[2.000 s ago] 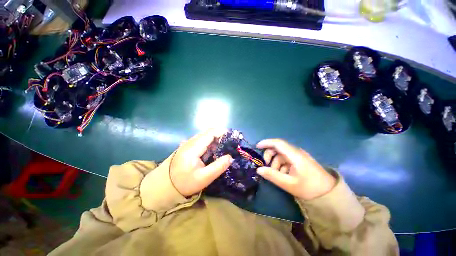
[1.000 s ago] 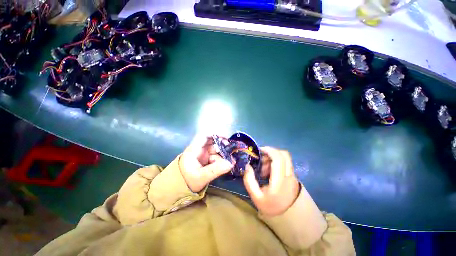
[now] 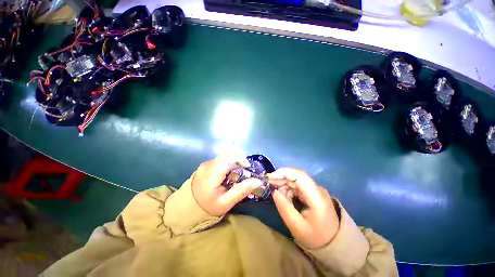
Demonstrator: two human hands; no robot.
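A black round camera front housing [image 3: 261,161] is held near the mat's front edge, its open back up. A small silvery and brown module [image 3: 247,174] shows at its opening, between my hands. My left hand [image 3: 217,186] grips the module and housing from the left, thumb on top. My right hand [image 3: 306,205] is at the right side, with thumb and forefinger pinched at the module's edge. What the right fingertips hold is too small to tell. The fingers hide much of the unit.
Tangled units with loose wires [image 3: 81,66] lie at the left. Several units with tucked wires [image 3: 423,127] sit at the right, silver backs up. A black tray [image 3: 282,12] and yellowish bottle [image 3: 415,12] stand on the white strip behind. A red stool [image 3: 46,178] is below left.
The module, tilted up at the left of the housing a second ago, now lies flatter over its opening. My right hand has moved from around the housing to pinch at the module's edge.
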